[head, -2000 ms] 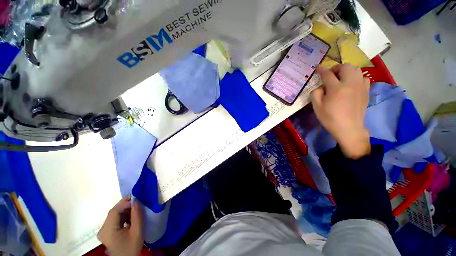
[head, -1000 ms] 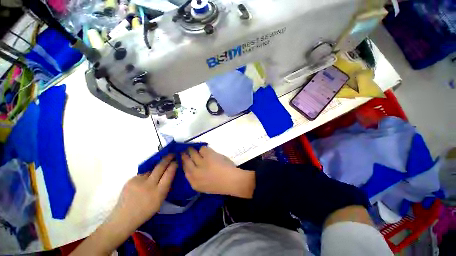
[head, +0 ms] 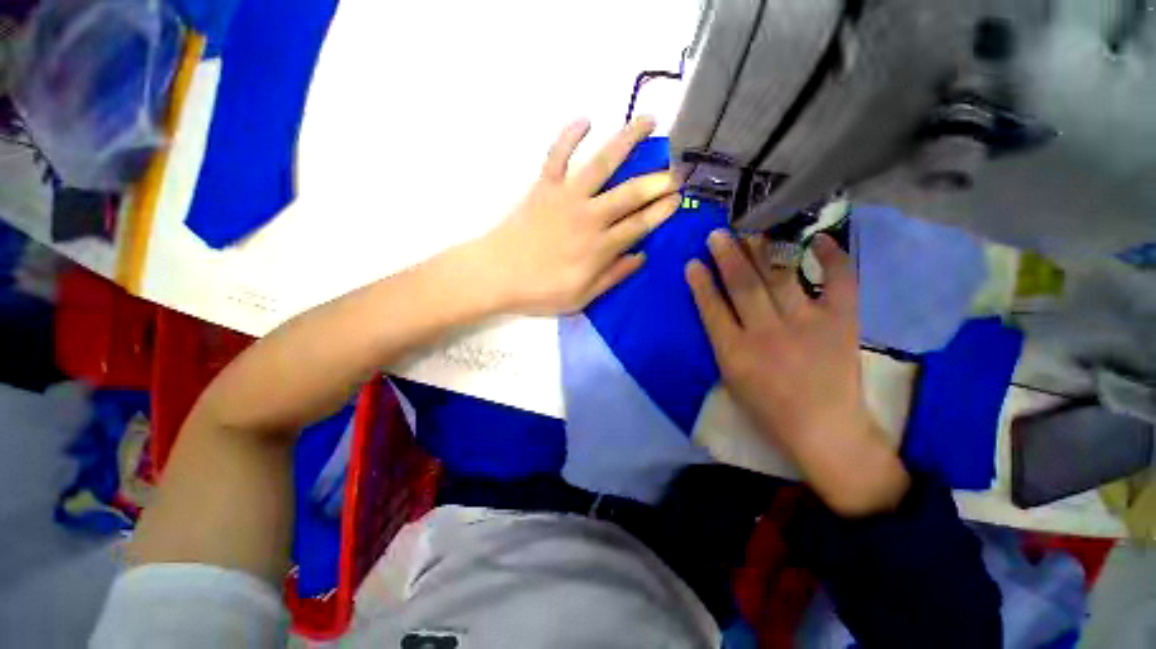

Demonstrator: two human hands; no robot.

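A bright blue collar piece (head: 662,301) lies on the machine bed with its far end under the needle end of the grey sewing machine head (head: 938,140). A pale blue part (head: 617,412) of the work hangs over the table's front edge. My left hand (head: 567,241) lies flat on the blue fabric's left side, fingers spread. My right hand (head: 792,349) presses on its right side, close to the needle area. The presser foot and needle are largely hidden by the head.
A long blue strip (head: 260,121) lies at the table's left, near a crumpled clear bag (head: 95,89). A pale blue piece (head: 919,279), a small blue piece (head: 963,403) and a dark-screened phone (head: 1080,451) lie right. Red baskets (head: 368,507) stand below the table.
The view has shifted to the left and closer. Both hands have moved from the table's front edge up to the needle area, and the blue fabric is now spread flat there. The phone screen has gone dark.
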